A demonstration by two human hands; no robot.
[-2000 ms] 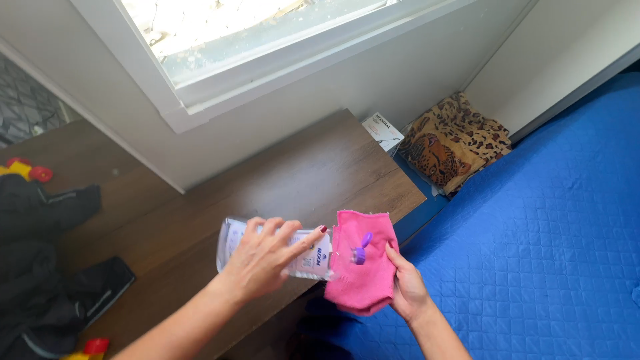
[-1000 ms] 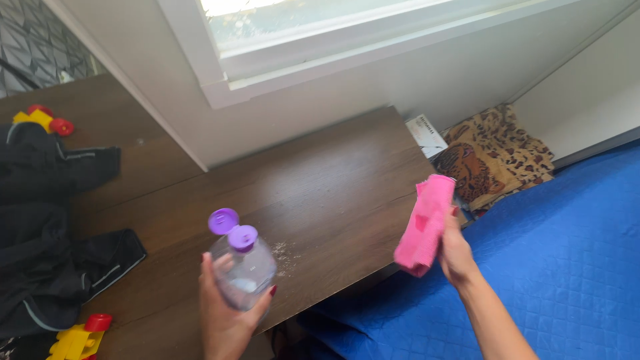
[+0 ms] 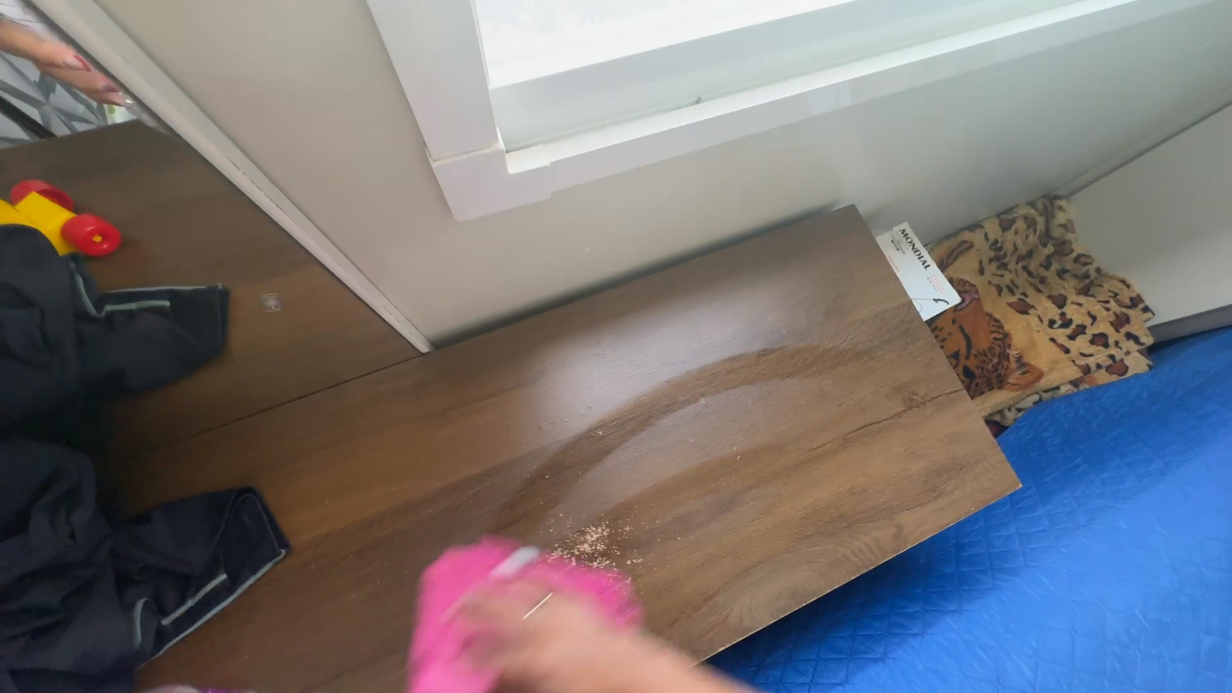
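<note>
My right hand (image 3: 539, 626), blurred, is at the bottom centre on a pink cloth (image 3: 457, 597), gripping it against the brown wood-grain tabletop (image 3: 770, 462). Pale crumbs (image 3: 592, 544) lie scattered just beyond the cloth. A curved, damp-looking streak (image 3: 664, 395) crosses the wood from near the crumbs towards the right. My left hand is out of view. A thin purple edge (image 3: 192, 689) shows at the bottom left; too little of it shows to name it.
Dark clothing (image 3: 183, 568) lies at the left. A mirror-like panel (image 3: 318, 308) shows a red-and-yellow toy (image 3: 58, 217) and fingers (image 3: 72, 63). Beyond the right end are a white printed box or card (image 3: 916, 271), leopard-print fabric (image 3: 1049, 298) and a blue quilted cover (image 3: 1078, 539). A window frame (image 3: 674, 154) is above.
My right hand has brought the pink cloth from the right side down to the tabletop near the crumbs. My left hand, seen earlier with a purple-capped clear bottle, has left the view. The curved streak is new.
</note>
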